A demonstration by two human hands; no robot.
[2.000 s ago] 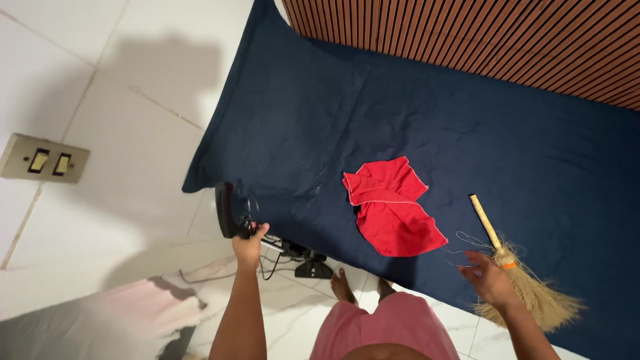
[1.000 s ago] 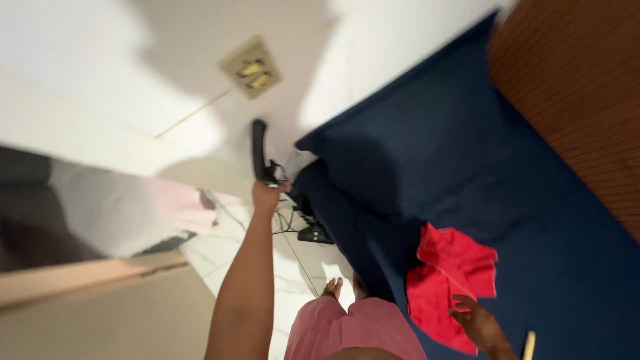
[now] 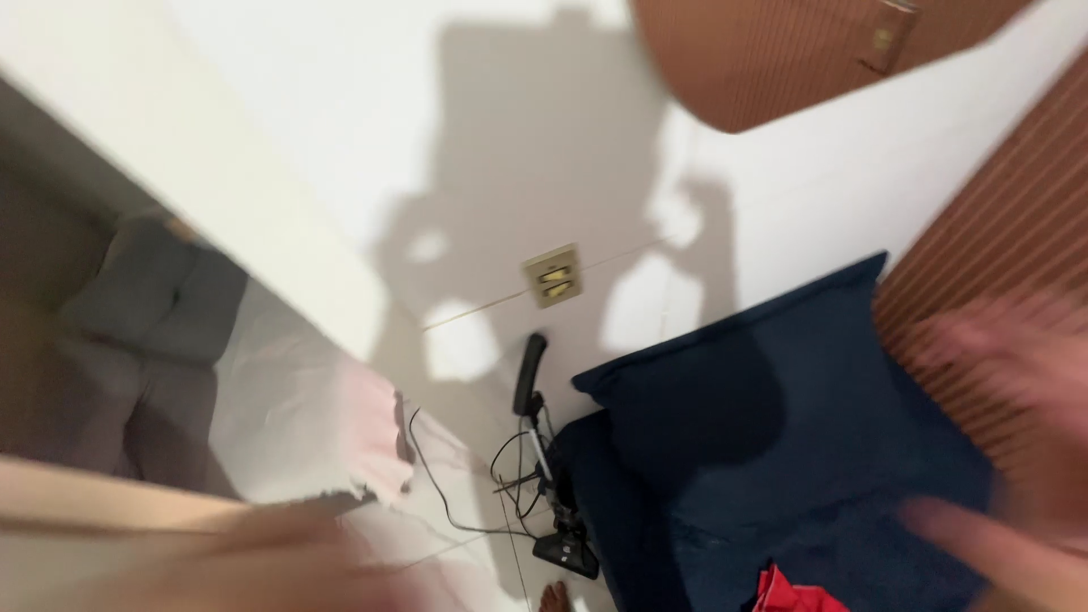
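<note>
My right hand (image 3: 1020, 425) is a large blur close to the camera at the right edge, over the navy couch cover (image 3: 816, 425) and the slatted wood panel. A blurred shape at the bottom left is my left hand (image 3: 280, 561); its fingers are not distinct. Against the couch's end leans a stand-like device with a black curved handle (image 3: 529, 374), a metal pole and a black base (image 3: 567, 554); neither hand touches it. Part of a red cloth (image 3: 795, 595) lies on the couch at the bottom edge.
A brass-coloured switch plate (image 3: 553, 275) is on the white wall under a large shadow. A black cable (image 3: 442, 501) runs over the tiled floor. Through an opening at left is a grey cushioned seat (image 3: 153, 306). A brown slatted panel (image 3: 1003, 195) borders the couch; a foot (image 3: 554, 597) shows below.
My left hand has let go of the black handle, which it was on one second ago. My right hand has risen from beside the red cloth. The view has swung toward the wall and opening.
</note>
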